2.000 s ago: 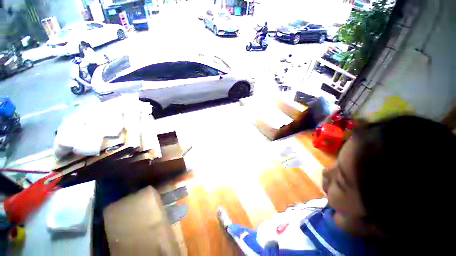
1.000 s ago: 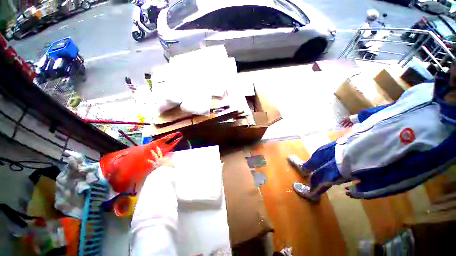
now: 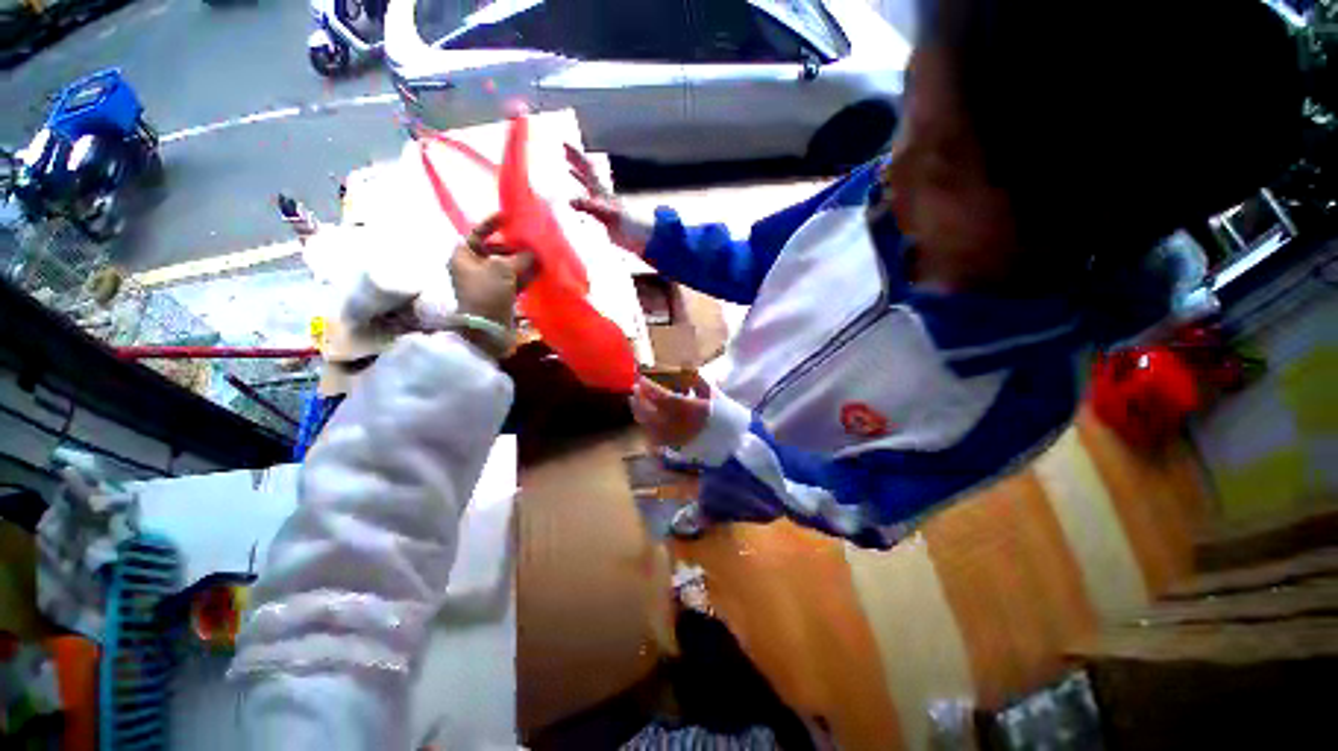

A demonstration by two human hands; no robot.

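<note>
A bright red plastic bag [image 3: 555,286] hangs in the air at the upper middle, its handle loops upward. My left hand [image 3: 489,282], at the end of a white padded sleeve, is closed around the bag near its handles. The bag's lower end is at another person's hand [image 3: 672,411]; whether those fingers grip it is unclear. That person's other hand [image 3: 599,203] is spread behind the bag. My right hand is not in view.
A person in a blue and white jacket [image 3: 836,382] leans in close on the right. A white table [image 3: 206,514], teal basket [image 3: 140,631] and brown cardboard [image 3: 587,572] lie below. A silver car [image 3: 660,81] stands beyond stacked cartons.
The red bag has been lifted off the white table and moved forward and right in my left hand. The other person has come closer, with both hands near the bag.
</note>
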